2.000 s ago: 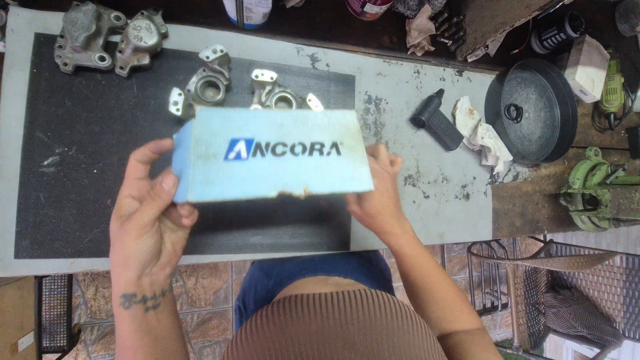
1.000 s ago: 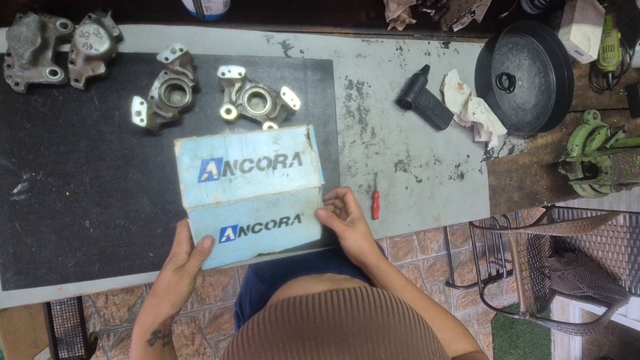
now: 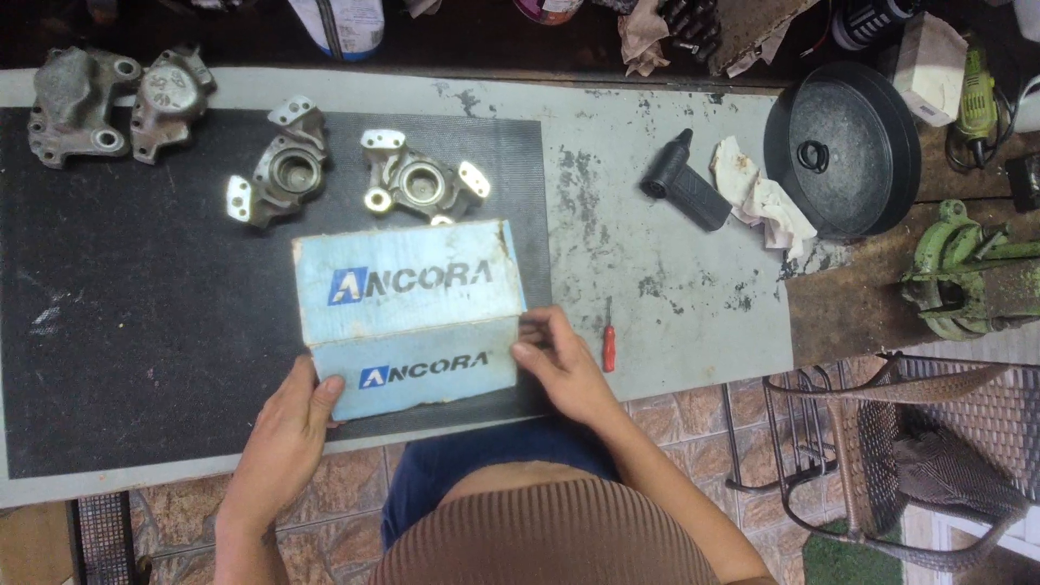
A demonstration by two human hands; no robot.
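A worn light-blue cardboard box (image 3: 414,313) with the Ancora brand name on two faces is held over the near part of a black ribbed mat (image 3: 146,325). My left hand (image 3: 288,431) grips its lower left corner, thumb on the front face. At its right edge my right hand (image 3: 565,361) holds it between thumb and fingers. Just beyond the box lie two machined metal brake caliper halves (image 3: 424,180), (image 3: 288,171). A red-handled screwdriver (image 3: 609,348) rests on the bench to the right of my right hand.
Two rough metal castings (image 3: 77,106), (image 3: 169,101) sit at the far left. On the right are a black handheld blower (image 3: 684,183), crumpled paper (image 3: 764,199), a round black pan (image 3: 853,162) with rings in it, a green vise (image 3: 971,272) and a wicker chair (image 3: 877,455).
Two seconds ago the box showed one branded face; now two faces show. My right hand has come from behind the box to its right edge. The view has shifted somewhat.
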